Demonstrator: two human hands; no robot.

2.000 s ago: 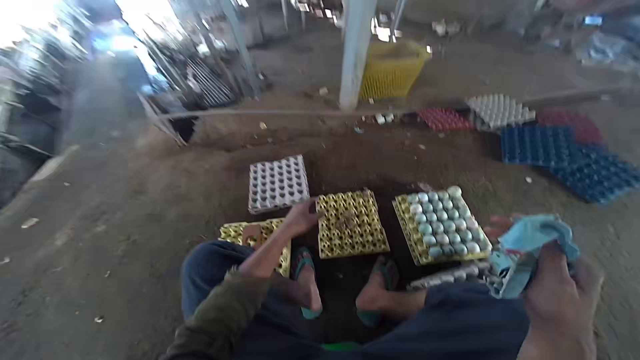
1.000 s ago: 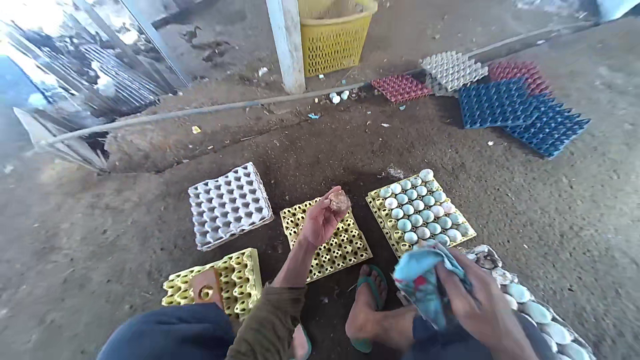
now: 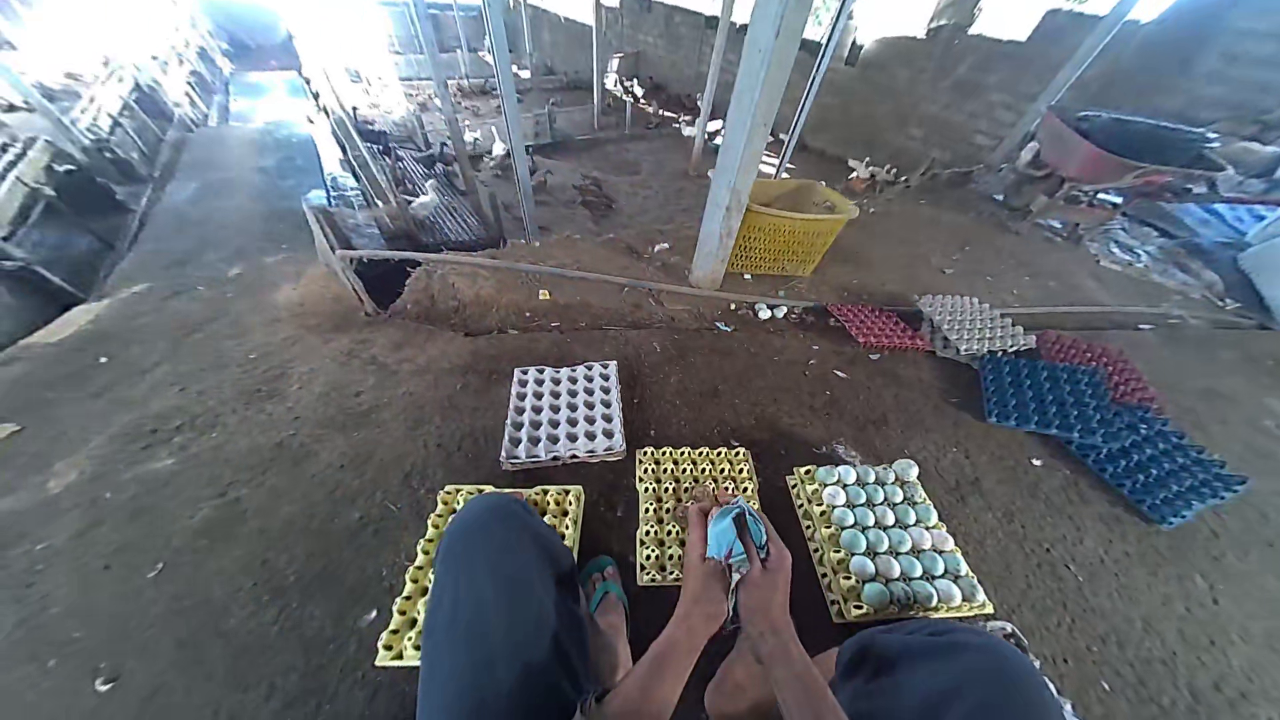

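A blue cloth (image 3: 737, 532) is bunched between my hands, above the near part of the middle yellow egg tray (image 3: 660, 574). My right hand (image 3: 765, 575) grips the cloth. My left hand (image 3: 705, 560) is closed around something at the cloth's left side; a brownish rounded thing, perhaps an egg, shows at its fingertips, partly hidden. To the right, a yellow tray (image 3: 815, 560) holds rows of pale blue and white eggs (image 3: 885, 515). Another yellow tray (image 3: 405, 610) lies at the left, partly behind my knee. A grey-white egg tray (image 3: 564, 412) sits beyond it.
Blue trays (image 3: 1050, 395), red trays (image 3: 875, 327) and a grey tray (image 3: 975, 325) lie at the right. A yellow plastic basket (image 3: 790, 240) stands by a post (image 3: 745, 150). A low pipe (image 3: 560, 270) crosses the ground ahead, with birds beyond. My sandalled foot is between the trays.
My hands have come together at the cloth; a second ago they were apart, the left holding a brownish egg over the middle tray. The view has tilted up.
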